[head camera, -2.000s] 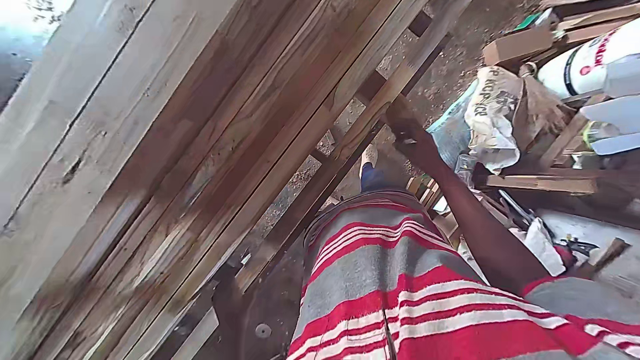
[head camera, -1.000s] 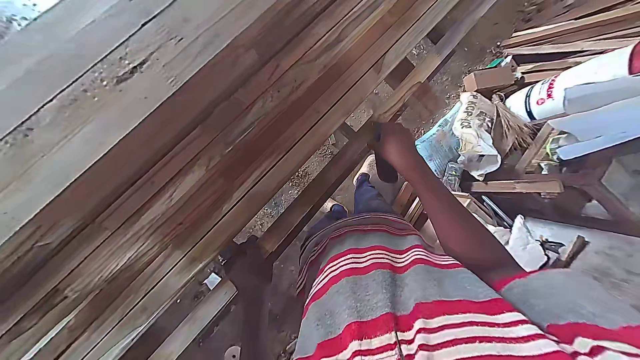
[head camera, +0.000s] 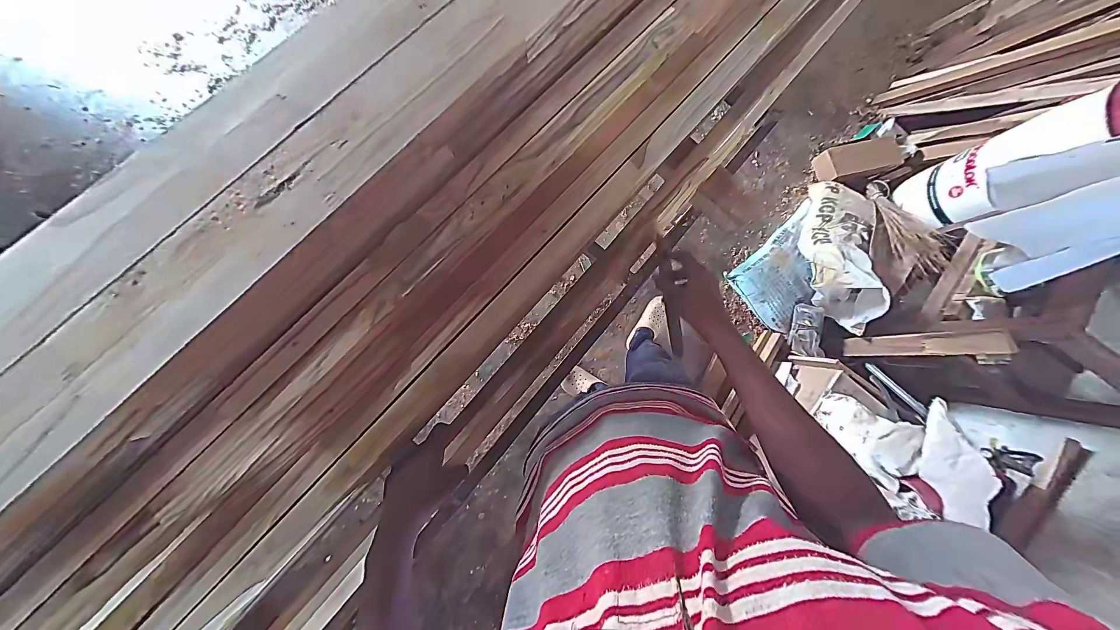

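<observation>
Long wooden boards lie side by side, running diagonally across the left and middle of the head view. My left hand rests on the near narrow wooden plank at its lower part; its fingers are in shadow. Farther up that plank, my right hand is closed around the handle of a dark tool whose kind I cannot tell. A dark, narrow part of it hangs below the fist, and the plank's edge lies beside the hand.
To the right are a blue and white woven sack, a broom, a white plastic container and a small cardboard box. Stacked timber lies at the upper right. My feet stand below the plank, on ground with wood shavings.
The view has shifted a little. My right hand stays near the plank with the dark tool, turned somewhat differently. My left hand remains at the plank's lower part.
</observation>
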